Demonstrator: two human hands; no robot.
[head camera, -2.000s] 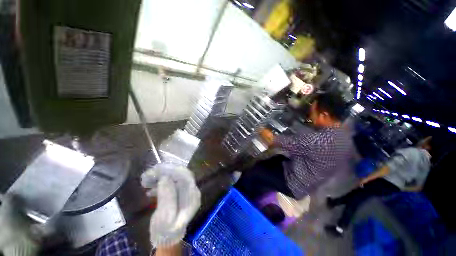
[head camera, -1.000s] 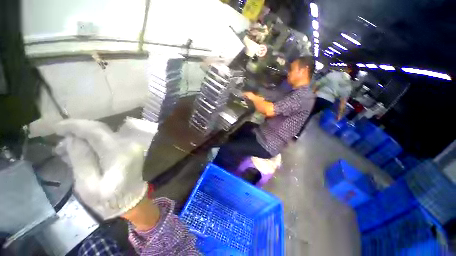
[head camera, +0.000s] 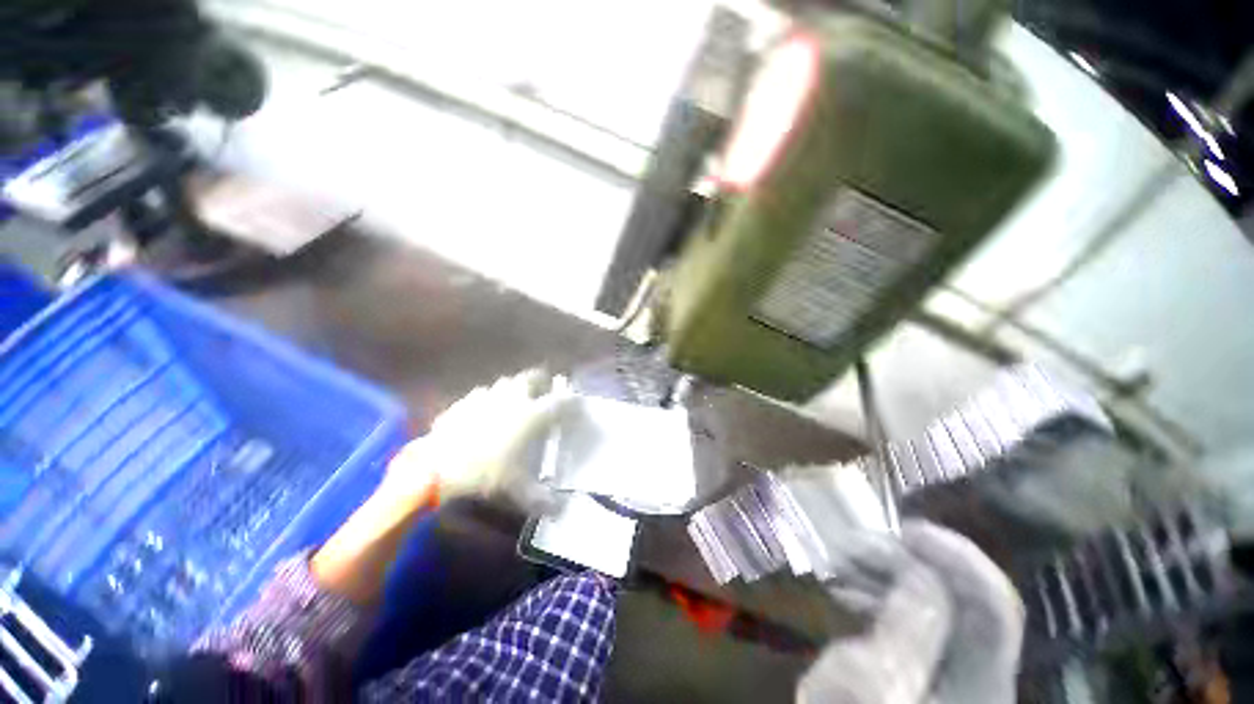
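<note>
My left hand (head camera: 495, 440), in a white knit glove, holds the left side of a silver-white aluminium profile piece (head camera: 627, 451) under the green drill press head (head camera: 811, 220). The piece lies over the round table, which is mostly hidden. My right hand (head camera: 921, 612), gloved and blurred, is at the lower right by the lower end of the thin feed handle (head camera: 876, 440). Its fingers are too blurred to tell if they grip the handle. A row of silver workpieces (head camera: 754, 530) stands just left of it.
A large blue crate (head camera: 310, 378) is at the left. A pale tray (head camera: 585, 536) lies below the held piece. A red-orange handled tool (head camera: 704, 608) lies at the bench edge. More workpieces (head camera: 983, 426) stand in a row at the right. A white wall is behind.
The view has swung left, bringing the drill head and left crate in. My left hand, out of view one second ago, now shows on the piece. My right hand appears near the feed handle.
</note>
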